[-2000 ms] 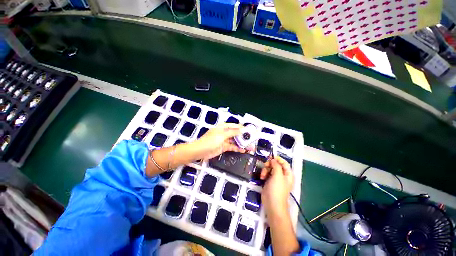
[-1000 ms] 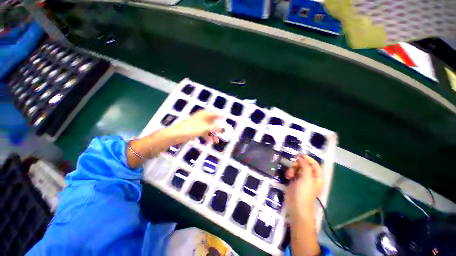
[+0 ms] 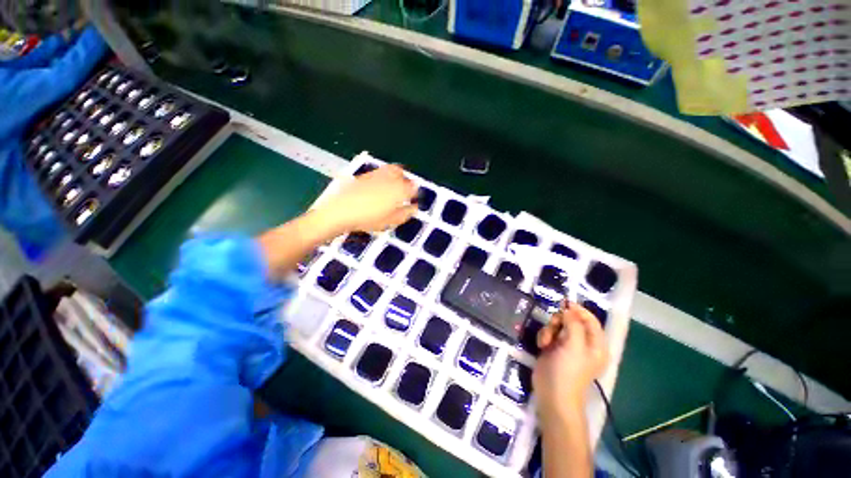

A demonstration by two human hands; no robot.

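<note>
The white blister tray (image 3: 311,319) lies on the green bench with rows of black square watch units, such as this unit (image 3: 413,382). A flat black box (image 3: 488,297) rests on top of the tray's units. My left hand (image 3: 371,200) is over the tray's back left, fingertips down at a unit by the back row; whether it grips one is hidden. My right hand (image 3: 570,338) is at the right end of the black box, fingers pinched on a small cable end (image 3: 544,320), with the dark cable running down beside the wrist.
A green conveyor (image 3: 392,121) runs beyond the tray with a single unit (image 3: 474,164) on it. A black tray (image 3: 117,154) of silvery units stands at left, near another person's blue sleeve (image 3: 37,84). A grey cylinder (image 3: 686,455) and dark fan are at lower right.
My left hand held a whitish unit above the black box; it has moved left to the tray's back row. My right hand stays at the box. The camera view has shifted.
</note>
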